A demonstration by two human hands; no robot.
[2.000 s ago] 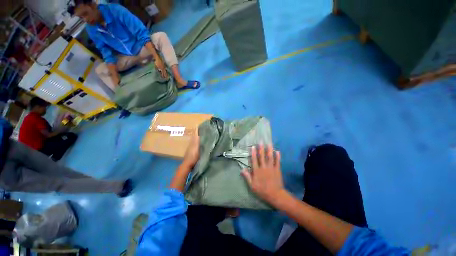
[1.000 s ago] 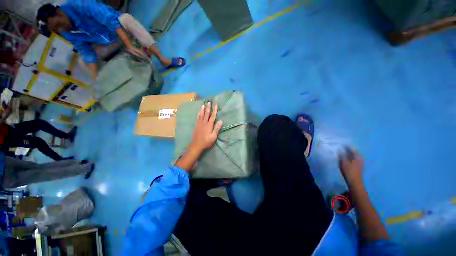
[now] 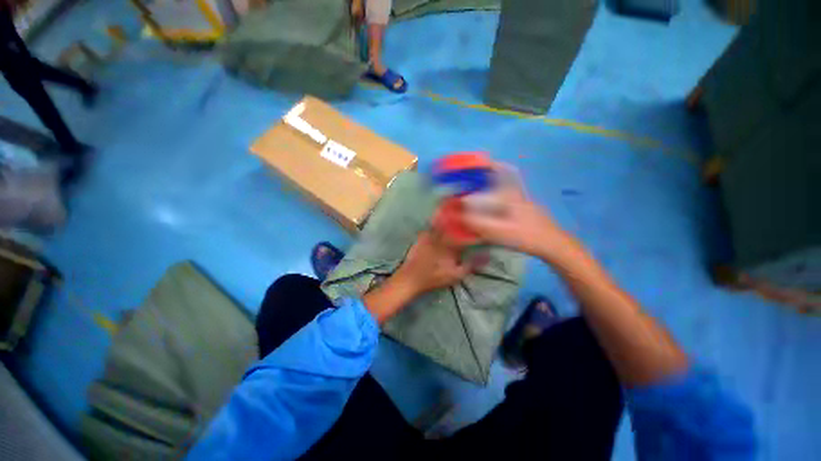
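Observation:
A green woven-bag parcel point(image 3: 450, 320) stands on the floor between my knees, its folded end facing up. My left hand point(image 3: 434, 266) lies on top of it, pressing the folds; its fingertips are partly hidden beside the tape dispenser. My right hand point(image 3: 506, 216) is shut on a blue and red-orange tape dispenser point(image 3: 463, 176), held over the far part of the parcel's top. Hand and dispenser are blurred. Whether tape touches the bag cannot be told.
A brown carton point(image 3: 335, 162) with a white label lies just beyond the parcel. Green woven bags point(image 3: 184, 351) lie at my left. A tall green parcel point(image 3: 540, 54) stands ahead. A green pallet load point(image 3: 765, 171) is at the right. Another person's sandalled foot point(image 3: 387, 79) is ahead.
My right hand has come from the floor at the right to above the parcel, now with the tape dispenser. My left hand stays on the parcel, which appears turned. The view has shifted.

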